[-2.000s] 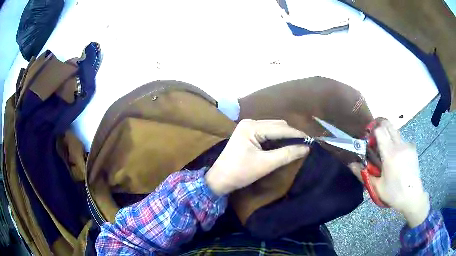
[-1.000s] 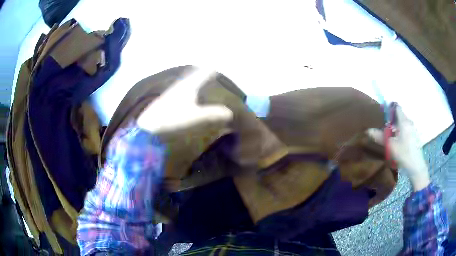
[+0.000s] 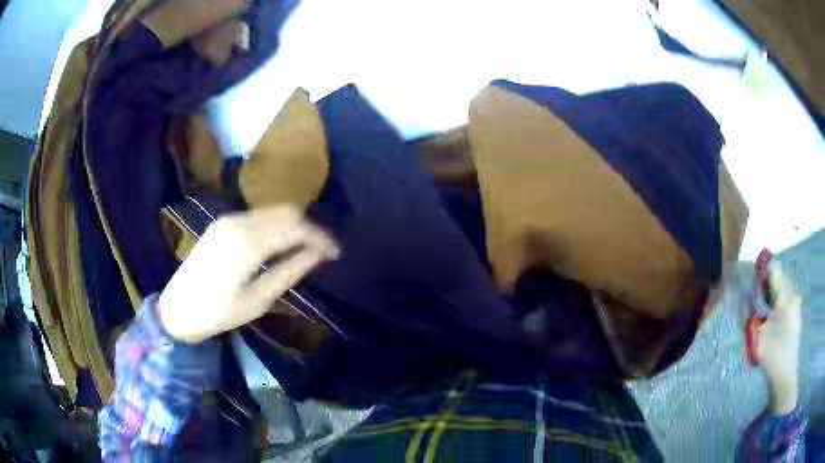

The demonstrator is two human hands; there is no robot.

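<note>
The brown and navy garment (image 3: pixel 579 199) lies bunched across the table's near edge and hangs towards my plaid lap. My left hand (image 3: pixel 249 271) is over its left part, slightly blurred, with thumb and fingers bent close together. I cannot tell whether cloth is between them. My right hand (image 3: pixel 780 330) is at the far right, away from the garment, and holds the scissors by their red handles (image 3: pixel 753 336). The blades are not clearly visible.
A pile of brown and navy garments (image 3: pixel 127 163) is at the left, close to my left hand. More brown cloth (image 3: pixel 787 45) is at the upper right. A narrow dark strip (image 3: pixel 696 52) lies on the white table (image 3: pixel 407 54). Speckled floor (image 3: pixel 706 402) shows below right.
The garment has been turned over or refolded, with more navy showing. My left hand has left the seam and moved left. My right hand has moved right with the scissors. The view has shifted.
</note>
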